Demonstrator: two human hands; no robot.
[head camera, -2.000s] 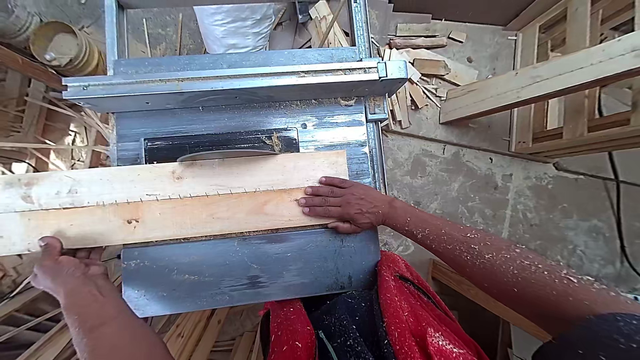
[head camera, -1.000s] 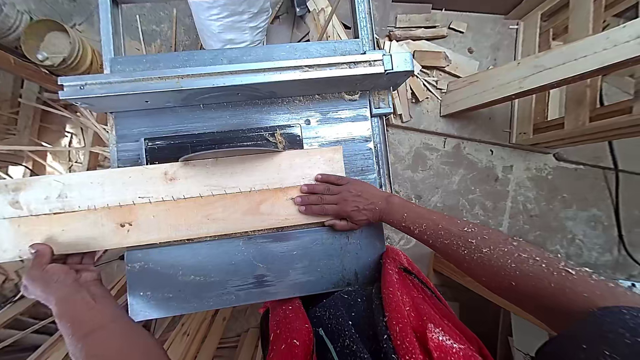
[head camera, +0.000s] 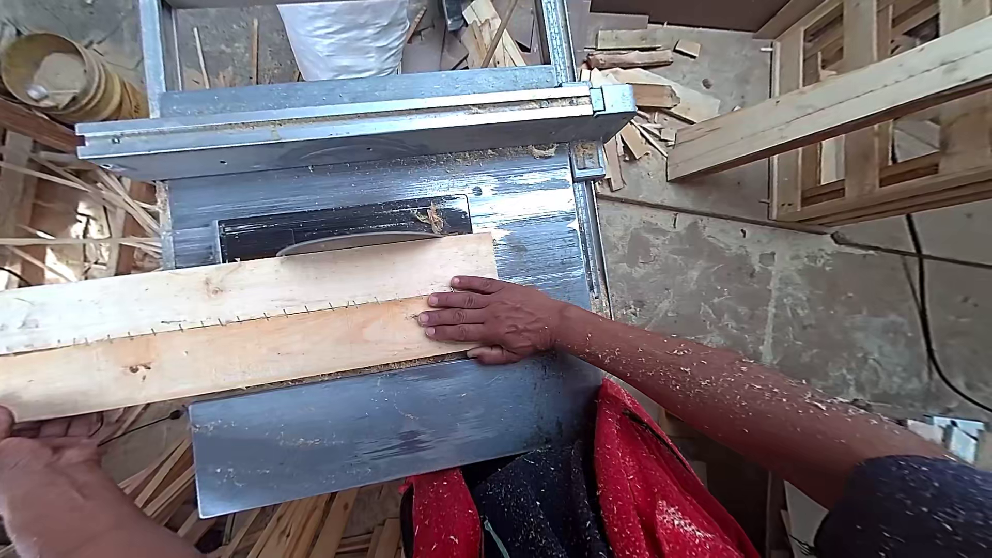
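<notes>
A pale wooden board with a row of short marks along a lengthwise line lies across the metal table of a table saw. Behind its far edge shows the curved top of the saw blade, beside the dark throat plate. My right hand rests flat on the board's right end, fingers pointing left. At the lower left my left hand grips the board's near edge from below, its thumb on top and partly cut off by the frame. The board's left end is out of view.
The rip fence spans the saw table beyond the blade. A bucket stands at the upper left, a white sack behind the saw. Wood offcuts lie on the floor; a wooden frame is at the upper right.
My left hand has moved slightly left and down relative to the saw, still at the board's near edge. My right hand keeps its place on the board's right end.
</notes>
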